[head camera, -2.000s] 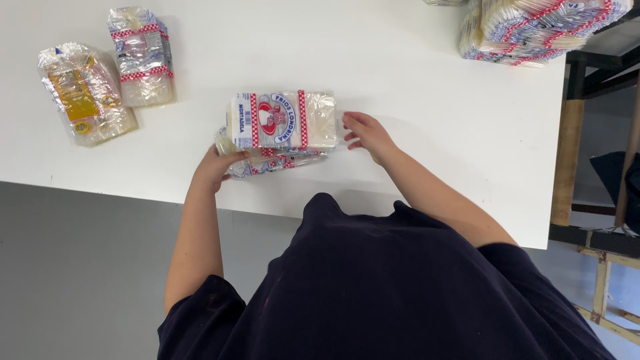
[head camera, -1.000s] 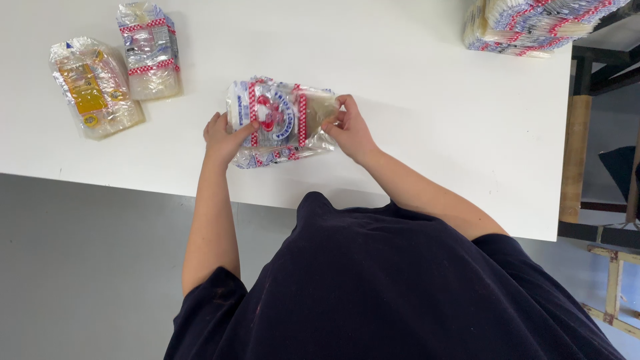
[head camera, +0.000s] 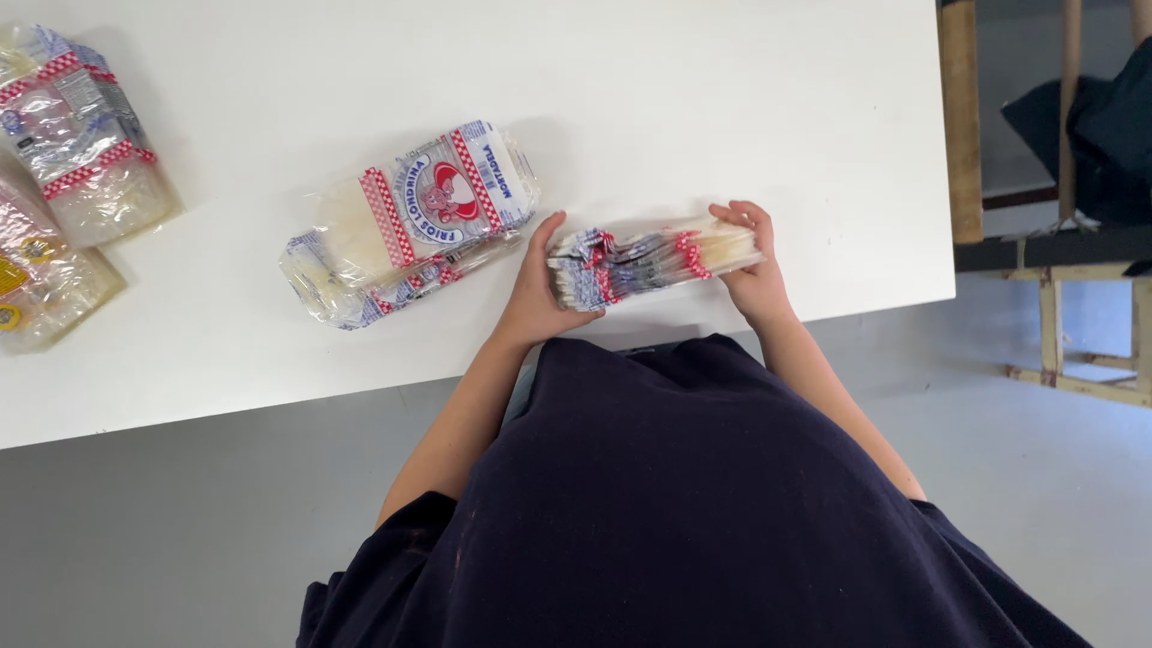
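Observation:
A bundle of printed clear plastic food bags (head camera: 652, 263) stands on edge between my hands near the front of the white table, its layered edges facing up. My left hand (head camera: 540, 292) grips its left end, thumb in front and fingers behind. My right hand (head camera: 751, 270) holds its right end. Just left of my left hand lies a stack of mortadella bags (head camera: 418, 211), with red checkered bands and a pig picture, tilted on the table. Part of another bundle shows beneath it.
At the far left of the white table (head camera: 225, 378) lie a red-banded bag bundle (head camera: 85, 135) and a yellow-marked bag bundle (head camera: 54, 261). Past the table's right edge are a wooden post (head camera: 963, 126), dark cloth (head camera: 1111, 144) and a cream-painted frame (head camera: 1051, 328).
The view has shifted right. A bag bundle now stands on edge between my hands, to the right of the mortadella bags. Earlier, both hands were at the ends of the mortadella bags.

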